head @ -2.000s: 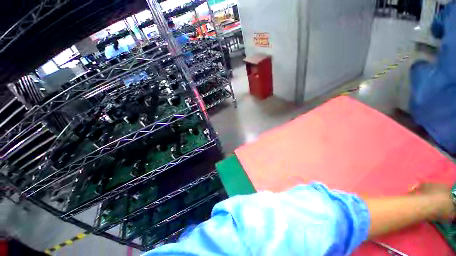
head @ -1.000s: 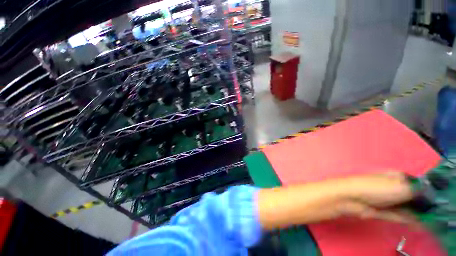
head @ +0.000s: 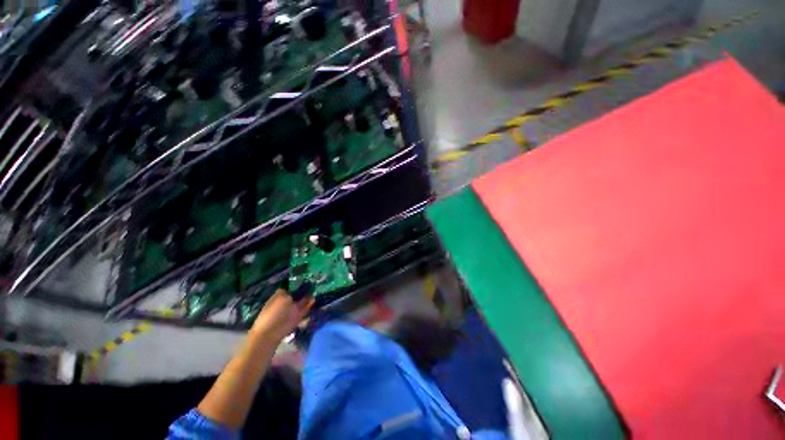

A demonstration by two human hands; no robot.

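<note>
My left hand (head: 280, 314) is bare and reaches up from the bottom left. Its fingers are closed on the near edge of a green circuit board (head: 325, 265). The board is brighter than those around it and is at the front of a lower level of the wire rack (head: 258, 228). White and black parts show on it. The fingers are blurred and their exact grip is unclear. My right hand is out of the picture.
The rack holds rows of boards at left. A red mat (head: 654, 232) lies over a green bench top (head: 525, 322) at right, with a small metal piece (head: 775, 394) at its edge. Yellow-black tape (head: 551, 103) marks the floor behind. Blue clothing is bottom centre.
The view has turned down and left. My left hand has moved from over the red mat to the rack, where it now holds a board. The dark item near that hand earlier was blurred.
</note>
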